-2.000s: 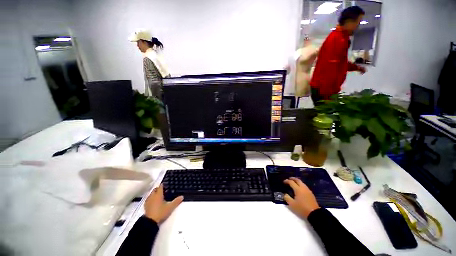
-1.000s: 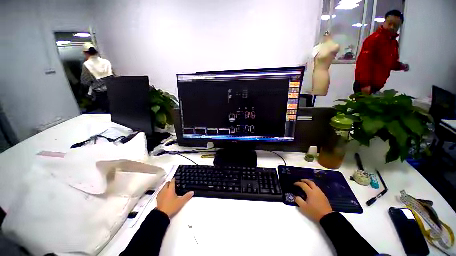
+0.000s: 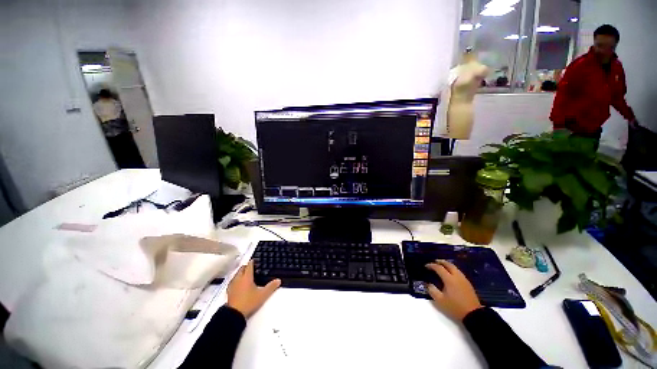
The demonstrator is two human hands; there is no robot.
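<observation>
My right hand [image 3: 452, 288] rests on a small dark mouse [image 3: 430, 277], mostly hidden under the fingers, on the dark mouse pad [image 3: 486, 274]. My left hand [image 3: 248, 290] lies at the left end of the black keyboard [image 3: 331, 264], thumb along its front edge, holding nothing visible. The monitor [image 3: 342, 158] behind the keyboard shows small outlined pieces on black, with orange-blue icons at the right edge.
Crumpled off-white fabric [image 3: 108, 288] lies left. A second monitor [image 3: 186, 155] stands behind it. An amber bottle [image 3: 481, 209], plant [image 3: 558, 173], phone [image 3: 592, 331], tape measure [image 3: 623, 321] and pen [image 3: 547, 272] are right. A dress form [image 3: 465, 101] and a person in red [image 3: 592, 90] stand beyond.
The view has turned slightly left since the oldest frame. The person in red has moved right; the other person has moved left into the doorway. Both hands keep their places. Small outlines on the screen differ.
</observation>
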